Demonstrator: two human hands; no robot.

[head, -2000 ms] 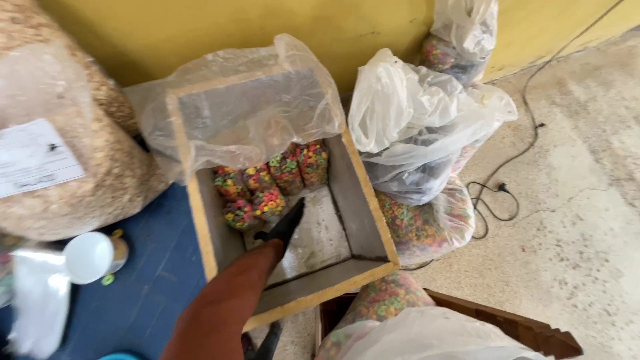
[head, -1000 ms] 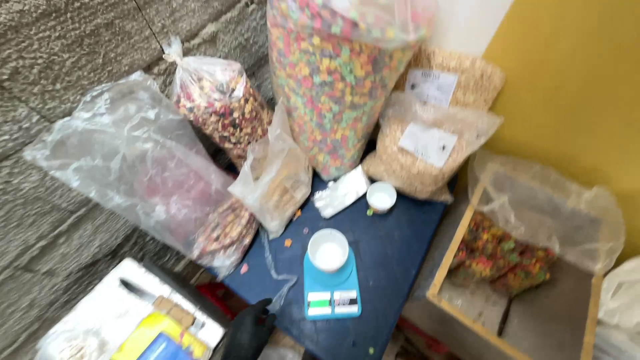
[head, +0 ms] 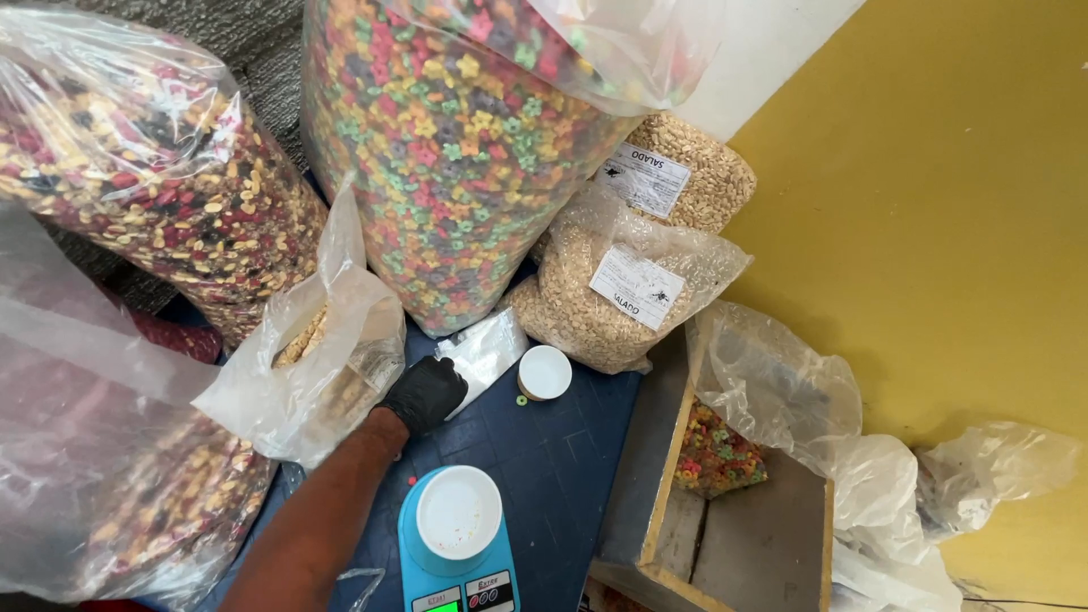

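My left hand (head: pixel 425 393), in a black glove, reaches over the blue table (head: pixel 544 459) and touches the near end of a stack of clear plastic bags (head: pixel 487 348); its fingertips are hidden, so a grip cannot be made out. Right of the stack stands a small white cup (head: pixel 545 372), with a green cereal ring beside it. Closer to me, a white bowl (head: pixel 459 512) with crumbs rests on a light blue kitchen scale (head: pixel 501 565). An opened bag of pale puffed cereal (head: pixel 297 374) stands left of the hand. My right hand is out of view.
Behind stands a tall bag of colourful cereal (head: pixel 459 153). A bag of mixed nuts (head: pixel 195 195) leans at the left. Labelled bags of pale grain (head: pixel 561 319) stand near the yellow wall. At the right, a wooden-edged box (head: pixel 671 476) holds filled cereal bags (head: pixel 718 450).
The view has swung from the box to the table. A gloved hand near the scale a second ago is now farther forward, at the stack of plastic bags.
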